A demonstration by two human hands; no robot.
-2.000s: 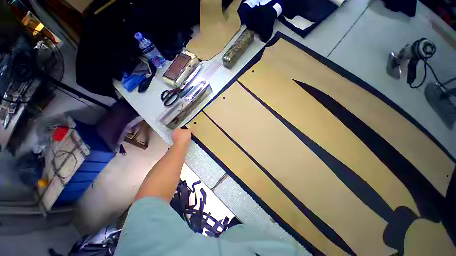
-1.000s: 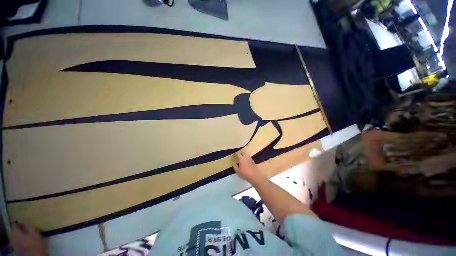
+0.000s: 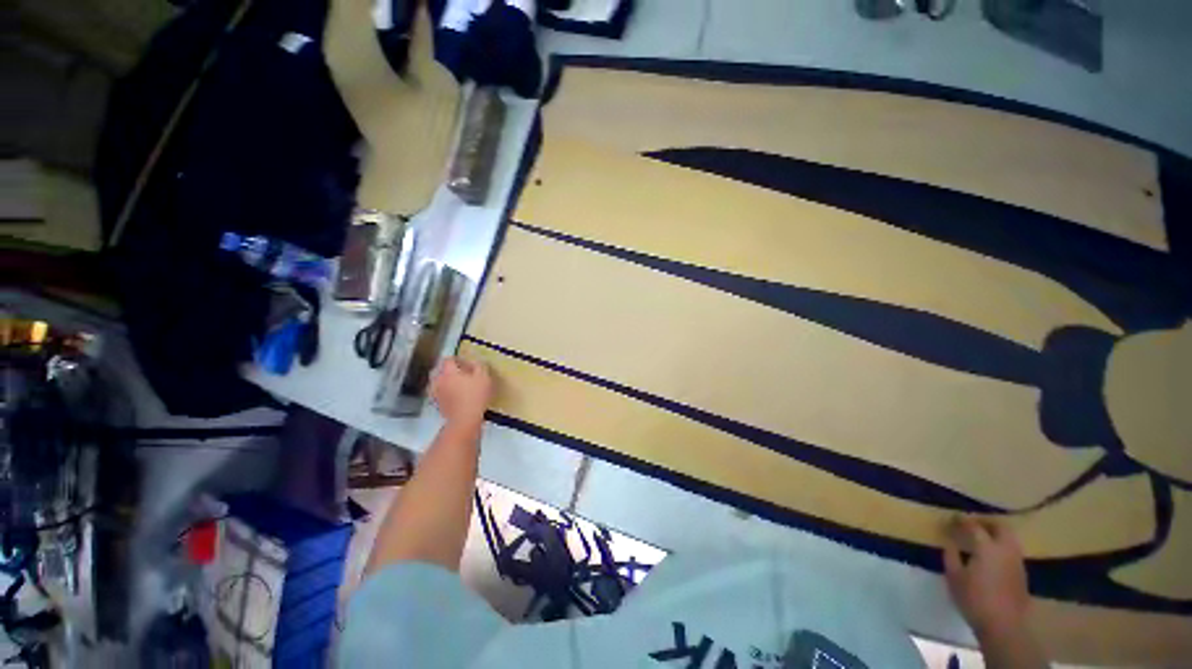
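Long tan card patterns (image 3: pixel 771 340) lie side by side on dark fabric (image 3: pixel 915 216), which shows as narrow gaps and a border. My left hand (image 3: pixel 460 388) is at the left end of the nearest narrow pattern (image 3: pixel 680 438), its fingers at the corner. My right hand (image 3: pixel 990 575) is at the near edge of the same pattern, further right, fingertips on the card. The fingers of both hands are bent and partly hidden, so whether they grip the card cannot be told.
Left of the lay are metal weights (image 3: pixel 477 146), black-handled scissors (image 3: pixel 375 340), a brown block (image 3: pixel 366 261) and a plastic bottle (image 3: pixel 272 254). Dark offcuts (image 3: pixel 556 562) lie below the table's near edge. A grey base plate (image 3: pixel 1046 29) stands at the far side.
The view has swung back left, showing the weights and scissors again. My left hand is still at the pattern's left corner; my right hand remains near its right end.
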